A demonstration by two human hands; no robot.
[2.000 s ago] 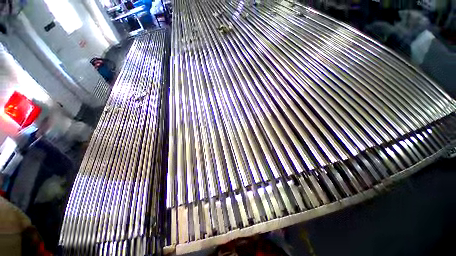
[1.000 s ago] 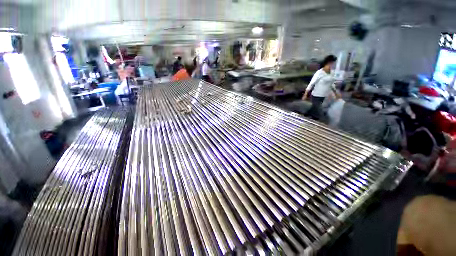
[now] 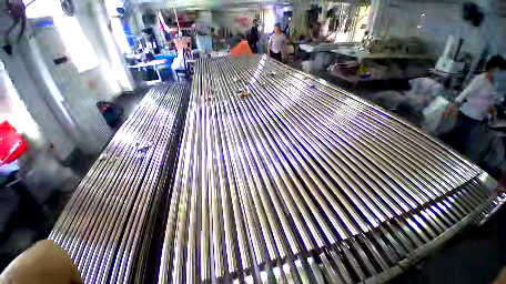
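A wide pleating rack (image 3: 277,166) fills the middle of the picture. Its long, shiny pleat-forming bars run away from me in parallel rows. The rack end rail (image 3: 421,260) curves across the near right. A narrower rack (image 3: 122,172) lies to the left, past a dark gap. Small brassy bits (image 3: 243,95) lie on the far bars, and small dark bits (image 3: 144,148) lie on the left rack. A blurred, rounded tan shape (image 3: 41,266) is cut off at the bottom left and shows no fingers. Neither of my hands can be made out.
A person in a white top (image 3: 480,97) stands at the right edge beside a pale bag (image 3: 438,113). Another person (image 3: 277,43) stands beyond the rack's far end, near an orange cloth (image 3: 241,49). A red thing (image 3: 10,143) is at the left edge.
The view has tilted up from two seconds ago and turned left in the last second. The person in white now appears farther right. The tan shape shows at left instead of right.
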